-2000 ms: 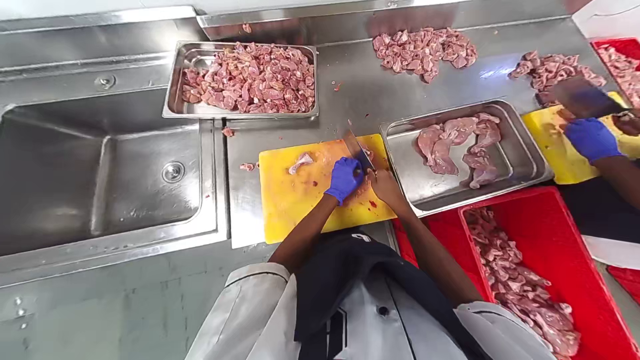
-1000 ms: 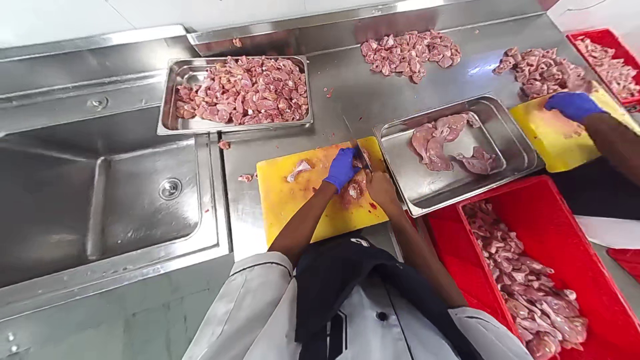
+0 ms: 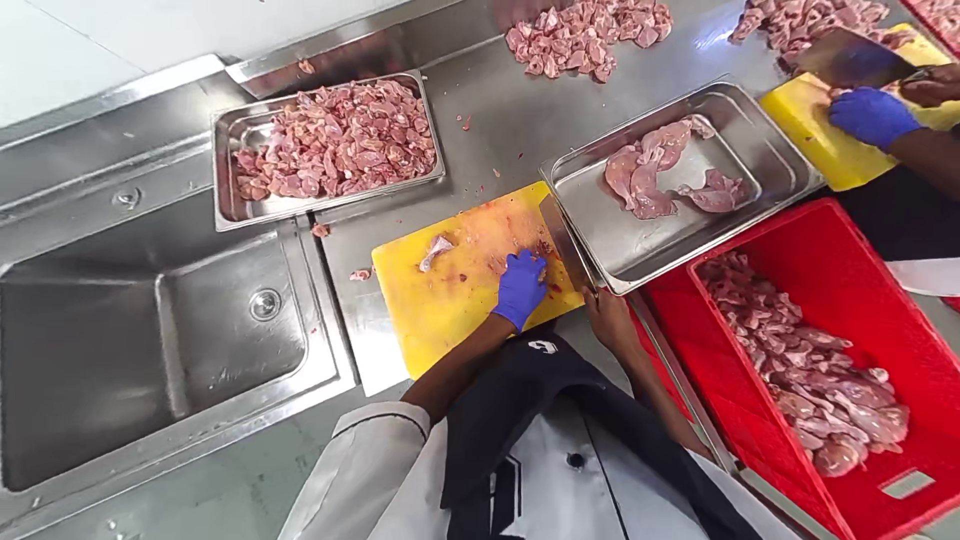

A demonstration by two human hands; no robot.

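My left hand [image 3: 521, 286], in a blue glove, rests with bent fingers on the right part of a yellow cutting board [image 3: 427, 322]; whether a piece of meat lies under the fingers I cannot tell. Bare, my right hand [image 3: 604, 315] grips the handle of a cleaver [image 3: 564, 240], whose blade lies along the board's right edge beside a steel tray. A meat piece with a bone end [image 3: 436, 252] sits on the board's upper left. Several raw leg pieces [image 3: 649, 176] lie in the steel tray [image 3: 637, 259] to the right.
Cut meat fills another steel tray [image 3: 330, 201] by the sink [image 3: 217, 330]. A meat pile [image 3: 589, 37] lies on the counter at the back. On the right, a red crate [image 3: 862, 300] holds more meat. A co-worker's gloved hand [image 3: 874, 116] and large cleaver [image 3: 855, 60] are over another yellow board [image 3: 810, 127].
The cleaver has moved from the meat under my left hand to the board's right edge. Fewer leg pieces show in the tray than two seconds ago. The view has shifted.
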